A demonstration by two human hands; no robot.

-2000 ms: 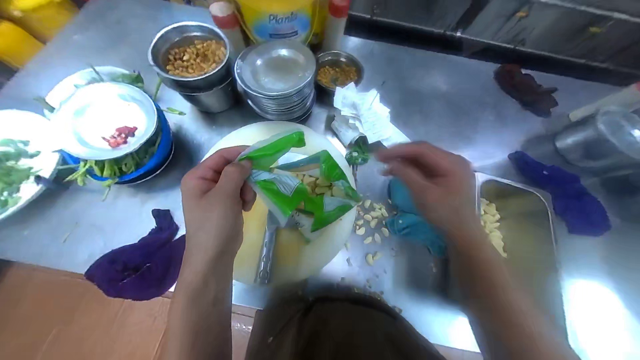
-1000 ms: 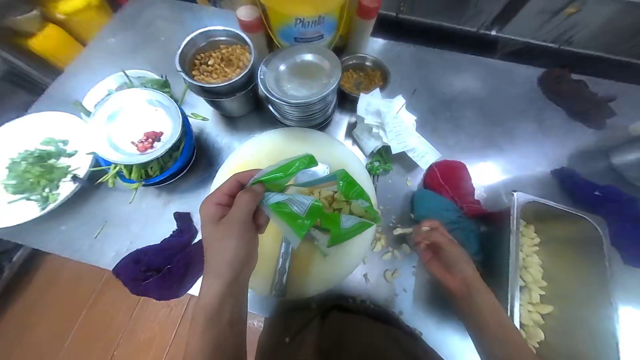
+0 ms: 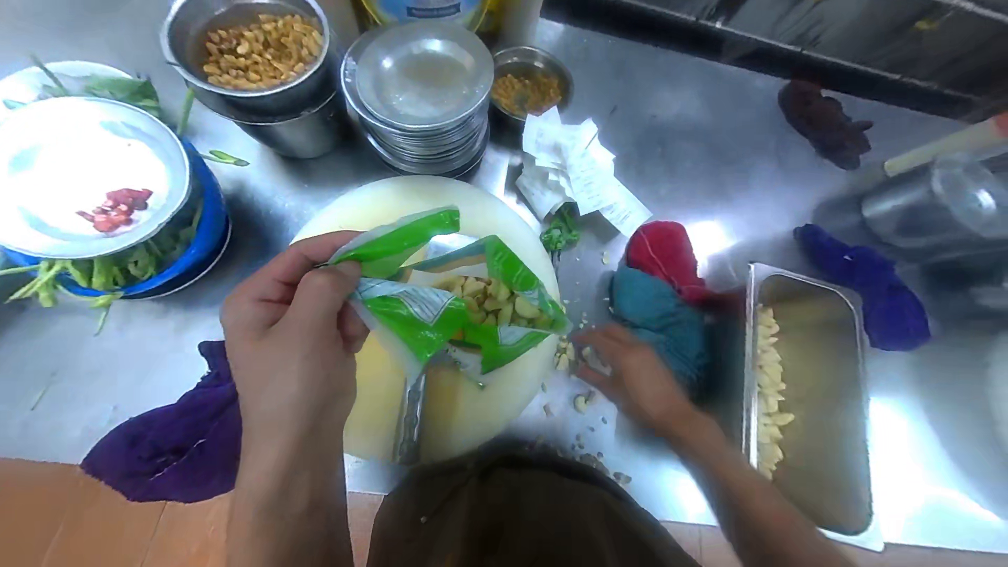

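Note:
My left hand [image 3: 303, 327] pinches the edge of a torn green-and-white plastic bag [image 3: 421, 323], which gapes and holds pale cloves or nuts [image 3: 496, 303]. The bag is over a round white cutting board [image 3: 472, 409], where a metal handle or blade [image 3: 410, 417] pokes out below it. Right of the board, my right hand [image 3: 630, 374] is low over loose pale pieces [image 3: 583, 402] scattered on the steel counter; whether its fingers hold one cannot be told. Teal cloth [image 3: 657, 323] and red cloth [image 3: 665, 256] lie just beyond that hand.
At right is a steel tray [image 3: 819, 409] with pale pieces along one side. Behind the board stand stacked metal plates [image 3: 425, 79], a pot of nuts [image 3: 264, 51], a small bowl [image 3: 531, 83] and crumpled paper [image 3: 579, 165]. Left are a plate over greens [image 3: 87, 177] and purple cloth [image 3: 177, 441].
My right hand has come down from beside the bag to the scattered pieces by the board. My left hand keeps hold of the bag. The view has shifted.

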